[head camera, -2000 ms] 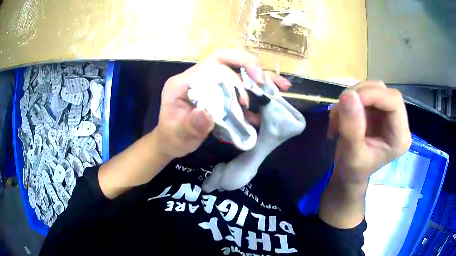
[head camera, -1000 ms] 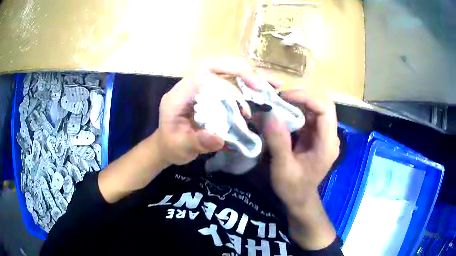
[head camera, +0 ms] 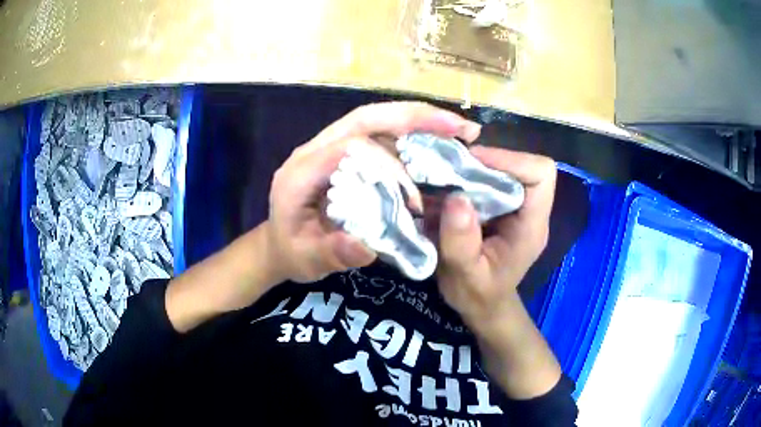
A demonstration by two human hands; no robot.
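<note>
Two hollow grey-white foot shells are held side by side above the lap, slots facing up and toes toward the upper left. My left hand is closed around the left foot shell, thumb on its side, and its fingers reach over to the toes of the other. My right hand grips the heel end of the right foot shell between thumb and fingers. Any leg piece behind the shells is hidden. No swab is visible in my right hand.
The tan bench runs across the top, with a brownish square dish and white lump on it. A left bin full of grey sole plates stands at left. A blue right bin holds flat white contents.
My right hand has come in from the right and taken hold of the right foot shell. The thin stick it held is no longer visible. The right shell has tilted, showing its underside.
</note>
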